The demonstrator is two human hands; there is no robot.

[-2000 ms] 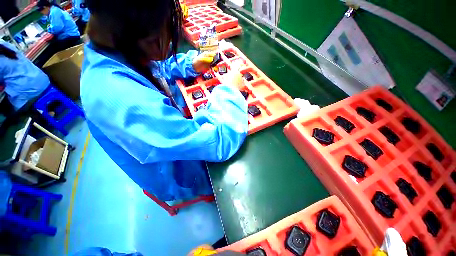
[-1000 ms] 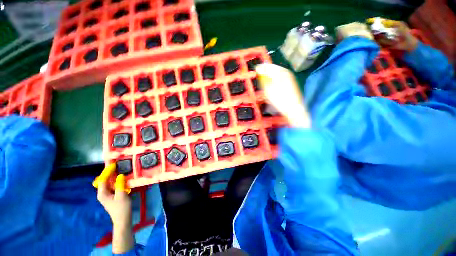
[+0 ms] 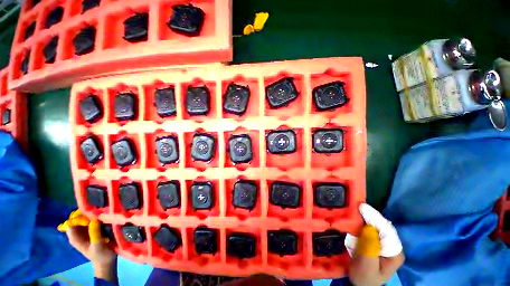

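Observation:
A foam tray (image 3: 218,123), orange-red, lies in front of me with one black watch-like housing (image 3: 202,148) in each pocket. Some housings show a round mark or small cross. My left hand (image 3: 94,241), in yellow finger cots, grips the tray's lower left corner, thumb on top. My right hand (image 3: 373,258) grips the lower right corner, its yellow-cotted thumb on top, with a white cloth (image 3: 386,230) held at the fingers. The fingers under the tray are hidden.
A thicker foam tray (image 3: 168,57) with black housings stands behind at upper left. Loose yellow finger cots (image 3: 256,23) lie on the dark green bench (image 3: 313,28). Two pale bottles (image 3: 428,84) with silver tops stand at right. Blue sleeves of neighbours (image 3: 456,190) are on both sides.
The view has swung from the left neighbour to my own tray and come closer. My right hand has moved from the tray's upper right down to its lower right corner.

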